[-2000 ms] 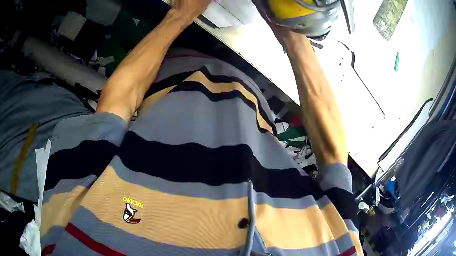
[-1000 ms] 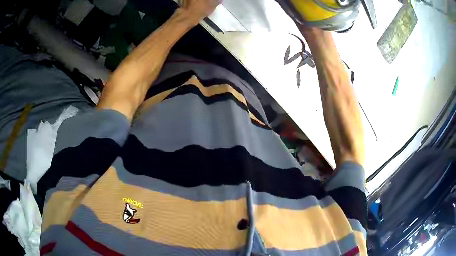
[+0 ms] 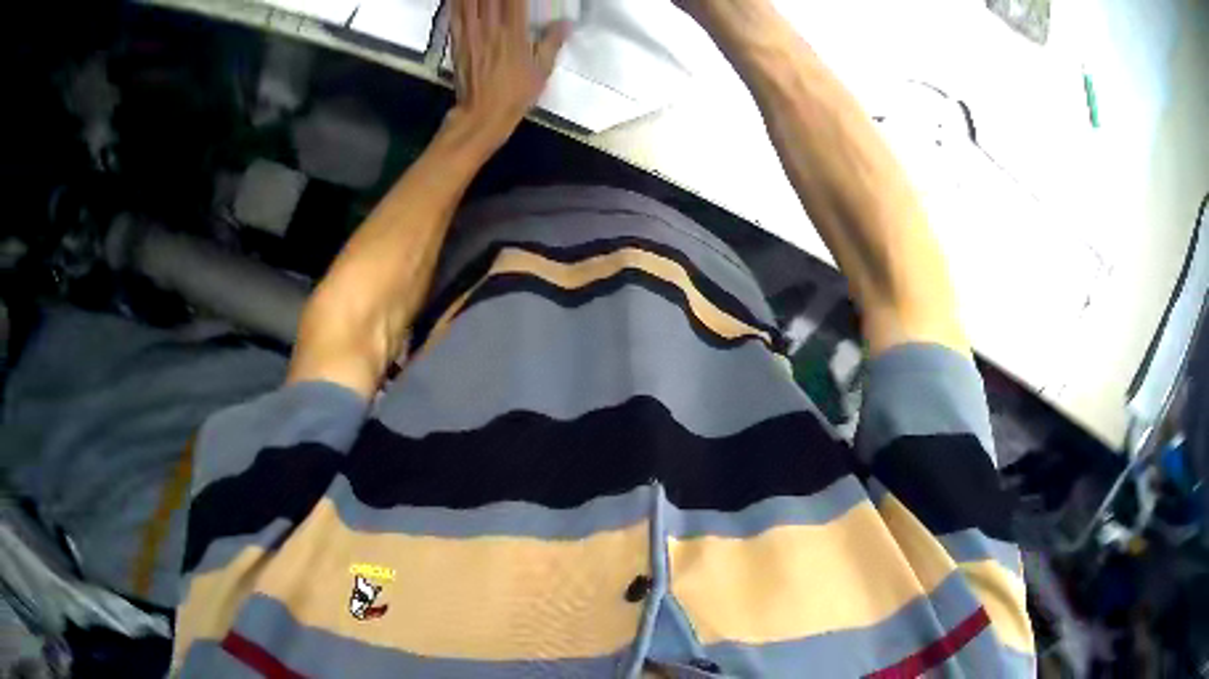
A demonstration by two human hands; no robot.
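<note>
My left hand [image 3: 501, 60] lies at the table's near edge, at the top of the picture, with its fingers extended upward and its thumb apart, on or against white paper [image 3: 617, 80]. A small whitish thing beside the thumb is too cut off to tell. My right forearm reaches over the paper marker. The right hand is cut off by the top edge, so its grip is hidden. The yellow and grey cutter is out of view.
The pale table edge [image 3: 762, 230] runs diagonally before my body. A mottled block [image 3: 1021, 16], a green-handled tool [image 3: 1091, 97] and a thin dark curved piece [image 3: 957, 106] lie to the right. Below left are a grey roll [image 3: 219, 279] and scraps.
The yellow and grey cutter and my right hand have passed out of the top of the picture. More of my left hand shows. The dark scraps near my right forearm are no longer visible.
</note>
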